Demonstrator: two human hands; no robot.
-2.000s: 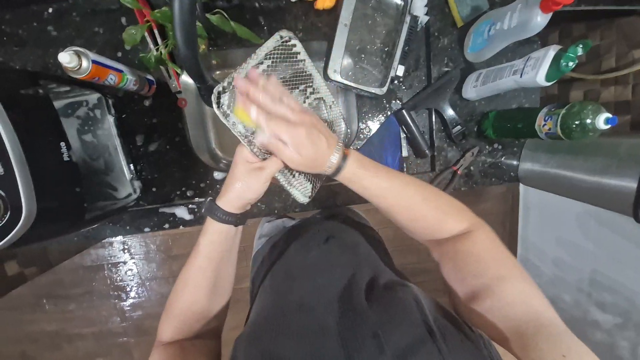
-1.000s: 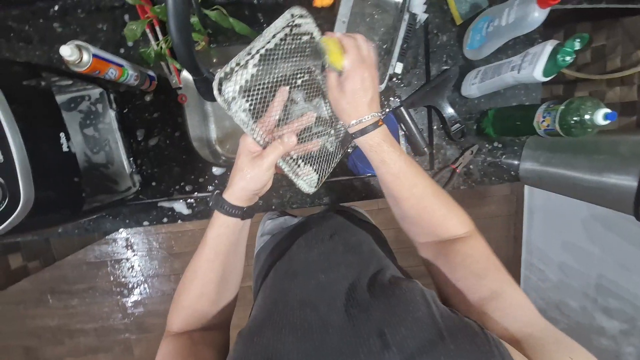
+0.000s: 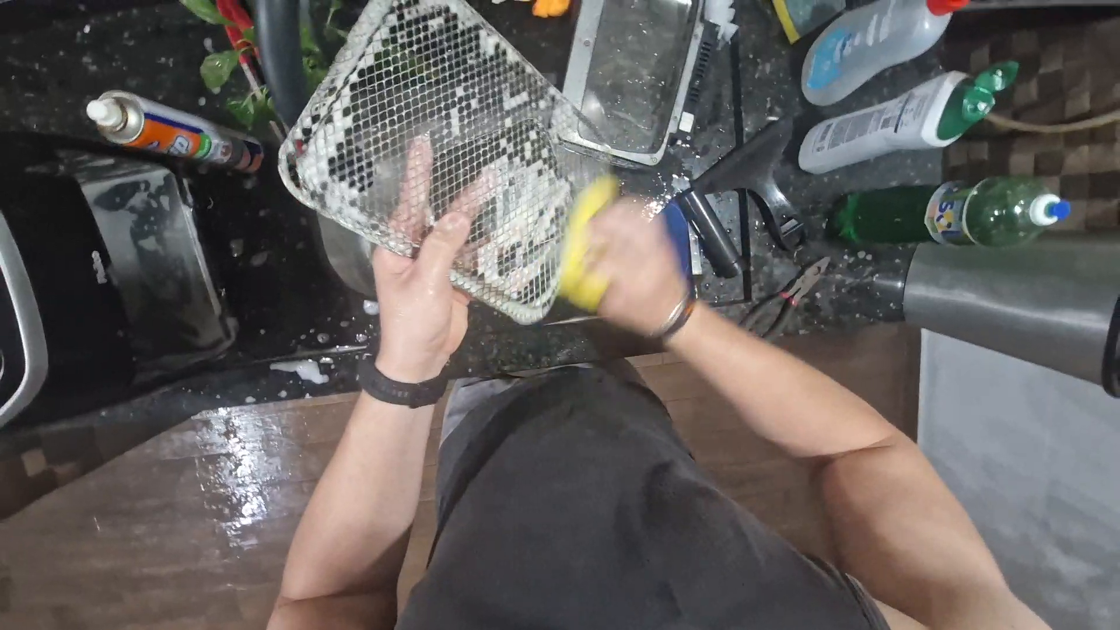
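Note:
A rectangular metal mesh basket (image 3: 437,131) with rounded corners and soapy foam in its mesh is held up over the sink (image 3: 346,254). My left hand (image 3: 424,271) grips its lower edge, thumb on the near side and fingers seen through the mesh. At the basket's lower right edge, my right hand (image 3: 637,267) is closed around a yellow sponge (image 3: 584,249); both are blurred. Whether the sponge touches the mesh cannot be told. Part of the sink is hidden behind the basket.
A spray can (image 3: 179,136) and a black appliance (image 3: 96,262) are at left. Behind stands a dark faucet (image 3: 282,52). To the right lie a metal-framed glass panel (image 3: 639,79), a squeegee (image 3: 748,171), pliers (image 3: 792,293), a green bottle (image 3: 901,214) and two white bottles (image 3: 892,122) (image 3: 866,44).
My right hand with the sponge has moved from the middle of the mesh, past its upper right side, down to the lower right edge. My left hand still holds the basket.

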